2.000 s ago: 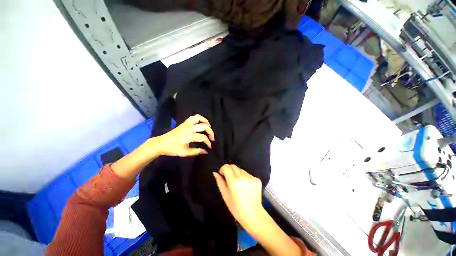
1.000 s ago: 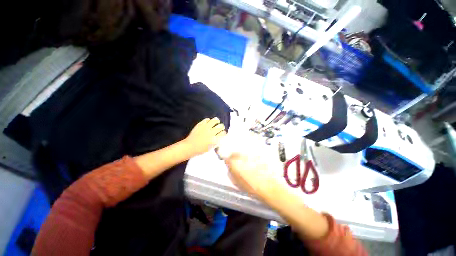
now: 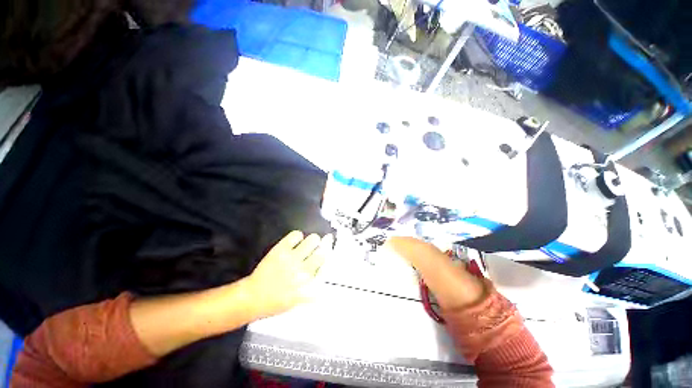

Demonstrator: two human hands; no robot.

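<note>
A large black garment (image 3: 167, 182) covers the left of the white machine table (image 3: 364, 326), its right edge reaching the needle area (image 3: 357, 227) of a white sewing machine (image 3: 455, 151) with blue stripes. My left hand (image 3: 292, 273) lies at the garment's edge just left of the needle area, fingers curled on the cloth. My right hand (image 3: 402, 246) is beside the needle area, under the machine head; its fingers are washed out and partly hidden, so its grip cannot be told. Red-handled scissors (image 3: 431, 299) lie partly behind my right forearm.
Two black fabric strips (image 3: 548, 189) hang over the machine head. A blue tray (image 3: 273, 38) is behind the table. A blue basket (image 3: 523, 57) stands at the back right. Ruler tape (image 3: 326, 367) runs along the table's front edge. A dark brown pile (image 3: 53, 38) is at upper left.
The view has swung from the garment at left to the machine and moved closer. Both hands went from mid-garment to the needle area. My right hand has since moved under the machine head.
</note>
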